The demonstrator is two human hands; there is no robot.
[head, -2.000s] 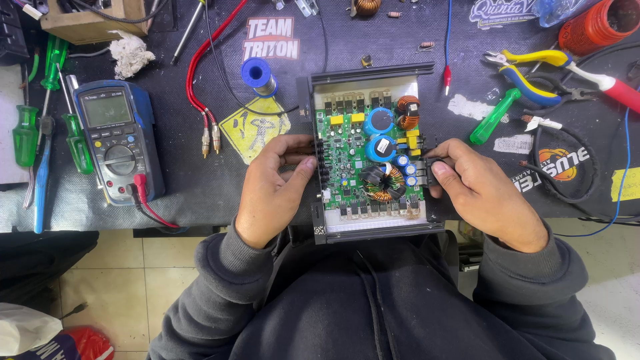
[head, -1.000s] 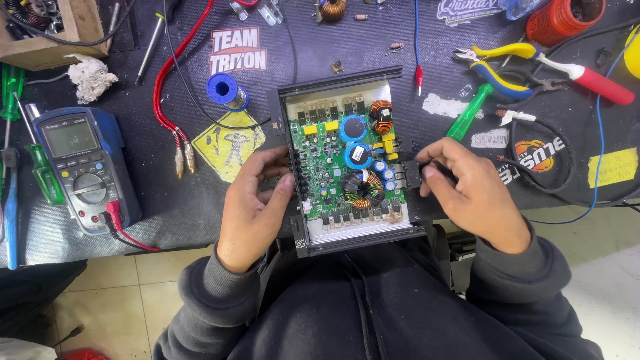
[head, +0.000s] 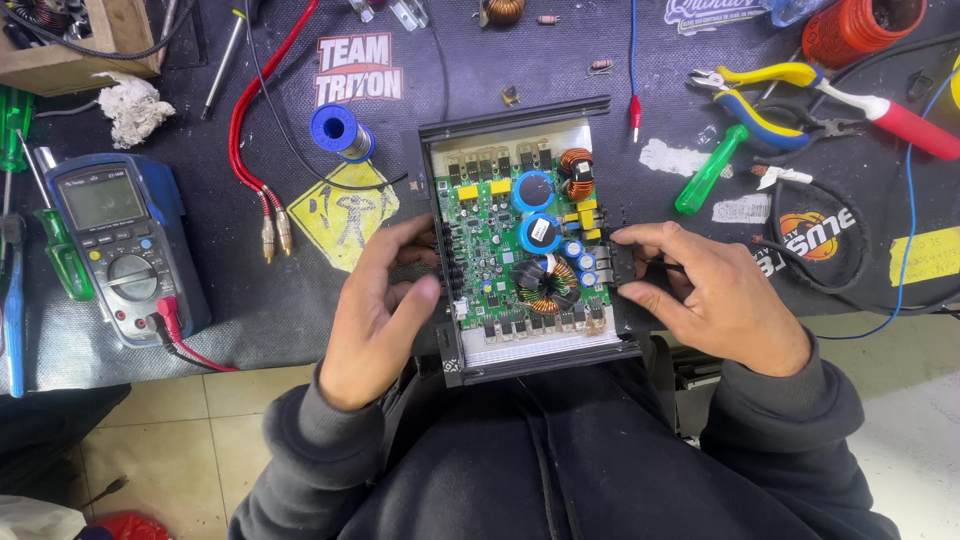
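An opened amplifier-like electronic unit (head: 551,366) lies at the bench's near edge, in a black metal chassis. Its green circuit board (head: 472,225) carries blue capacitors (head: 534,190), copper-wound toroids (head: 577,174) and yellow film capacitors. My left hand (head: 382,315) grips the chassis's left side, thumb on its edge and fingertips partly hidden. On the right, my right hand (head: 716,292) pinches a black terminal connector (head: 622,259) at the board's right edge; some fingers are hidden beneath. Whether the connector is fully seated cannot be told.
A multimeter (head: 127,247), green screwdrivers (head: 64,255) and red RCA cables (head: 238,135) lie left. A solder spool (head: 341,133) stands behind the unit. To the right are pliers (head: 757,112), a green-handled tool (head: 709,172), a coiled black cable (head: 776,232) and an orange container (head: 847,34).
A second ago my right hand held the black connector slightly off the unit's right side; now hand and connector are close against it. My left hand stays on the chassis.
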